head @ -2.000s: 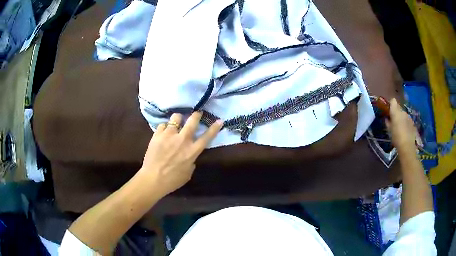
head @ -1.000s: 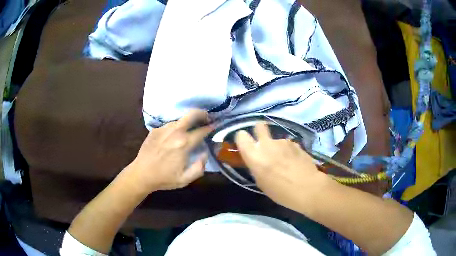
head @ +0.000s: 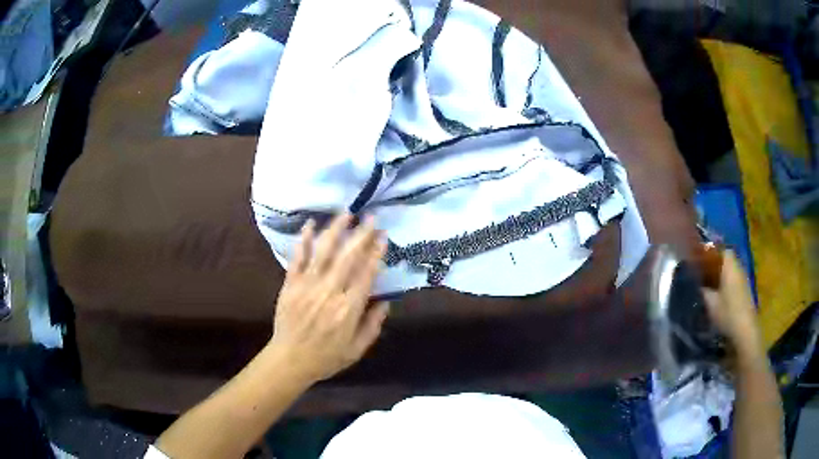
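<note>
The unfinished garment [head: 314,116] lies white inside up on the brown pressing cover [head: 162,224], with dark seam strips across it. A dark herringbone band [head: 512,229] runs along its near edge. My left hand [head: 332,287] lies flat with fingers spread on the garment's near left edge, holding nothing. My right hand [head: 732,305] is at the right edge of the table, blurred, and grips the orange-brown handle of the steam iron [head: 678,309]. The iron is off the garment, tilted, its pale rim towards the left.
A white bundle [head: 220,85] lies at the far left of the garment. At right are a yellow cloth [head: 754,179] and a blue basket with white scraps [head: 691,417]. A side table [head: 22,170] stands at left.
One second ago the iron was over the near edge beside my left hand; my right hand has carried it off to the right, uncovering the herringbone band. My left hand has flattened out.
</note>
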